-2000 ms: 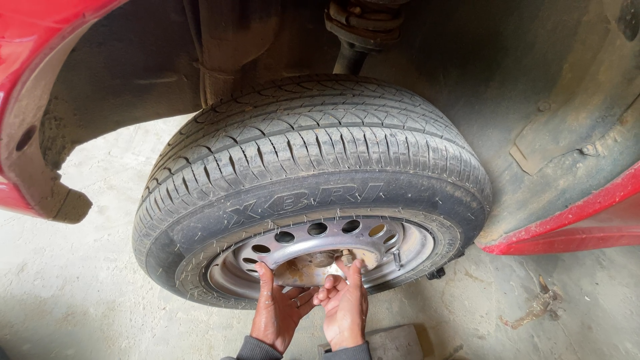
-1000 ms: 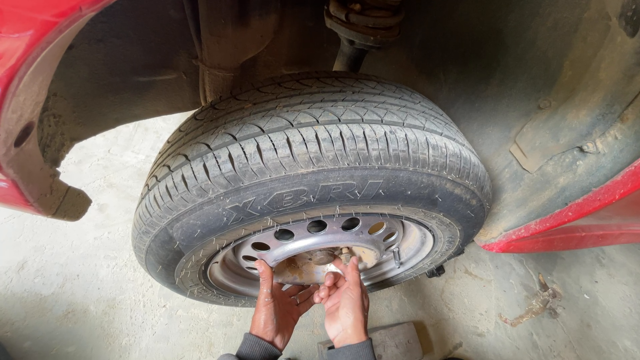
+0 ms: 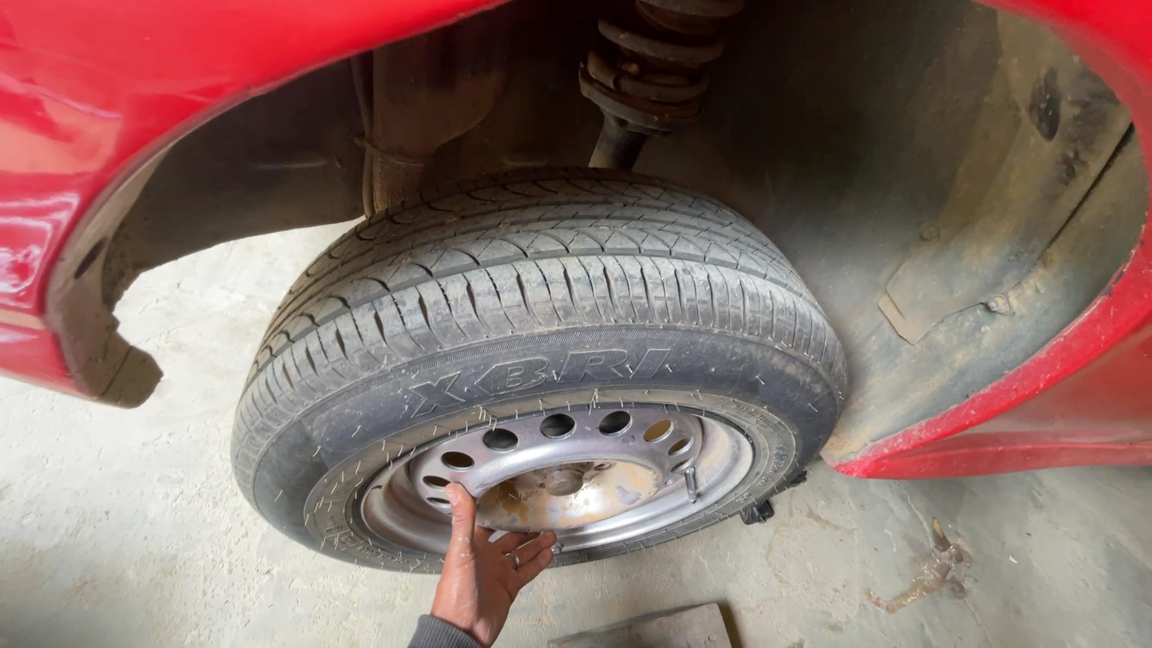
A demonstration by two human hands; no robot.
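Note:
A car tyre (image 3: 540, 297) on a silver steel wheel rim (image 3: 531, 450) stands in the wheel arch of a red car, its outer face turned toward me. Over the rim's lower left part is my left hand (image 3: 486, 571), thumb up by the vent holes and fingers spread to the right, with nothing seen in it; whether it touches the rim is unclear. One finger wears a ring. The rusty hub centre (image 3: 567, 480) shows in the middle, and a valve stem (image 3: 691, 484) sits to its right. My right hand is out of view.
Red fender panels (image 3: 180, 81) curve round the wheel on both sides. Above the tyre is a suspension strut with its coil spring (image 3: 661, 63). A grey block (image 3: 657, 630) lies on the concrete floor at the bottom, and a dirty, irregular object (image 3: 931, 567) lies at the right.
My right hand, earlier at the rim's centre beside my left, has left the view. The hub centre shows more fully now. My left hand remains at the rim. The view has shifted upward.

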